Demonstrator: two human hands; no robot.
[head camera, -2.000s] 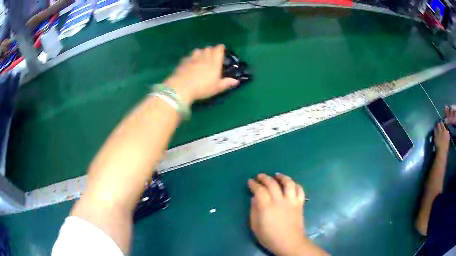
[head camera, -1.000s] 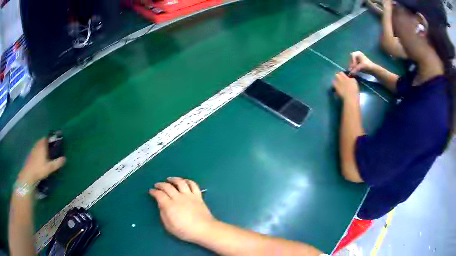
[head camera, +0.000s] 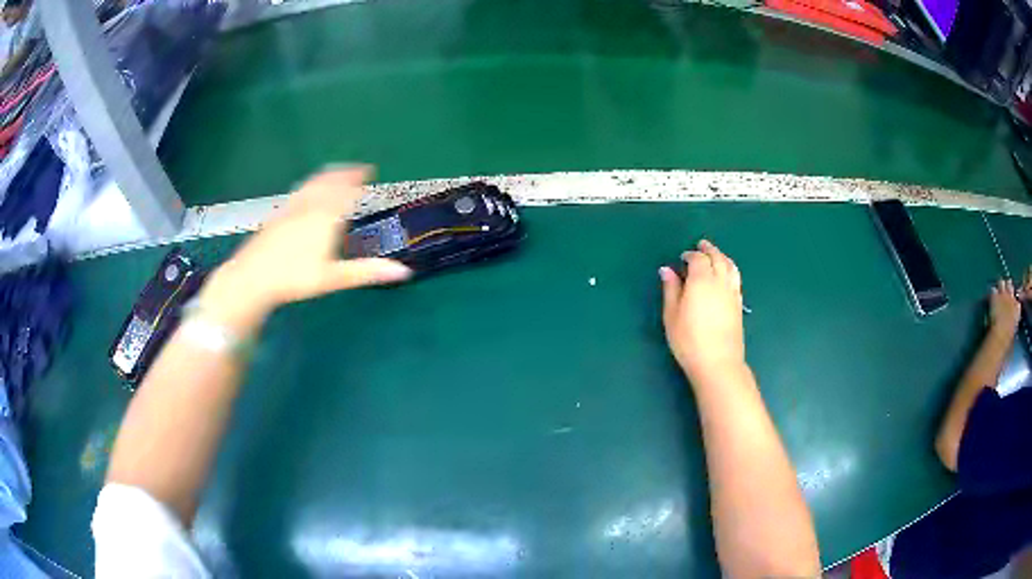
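A stack of black phone housings (head camera: 436, 230) lies beside the pale rail, with a round silver disc and a thin orange strip on top. My left hand (head camera: 323, 243), blurred, is at the stack's left end with thumb and fingers apart; no held thing shows. Another black phone housing (head camera: 153, 314) lies left, partly behind my left wrist. My right hand (head camera: 699, 288) rests on the bench with curled fingers. A thin pale tip (head camera: 747, 308) shows beside it; whether it is held is unclear.
The worn rail (head camera: 668, 187) divides the green bench from the green belt (head camera: 543, 96). A flat dark slab phone (head camera: 909, 258) lies right, near another person's arm (head camera: 980, 379). A grey post (head camera: 108, 119) stands left. A white speck (head camera: 592, 281) lies between my hands.
My left hand has moved from over the belt to the bench-side stack, and the dark item it had on the belt no longer shows there. My right hand stays resting. The view has turned.
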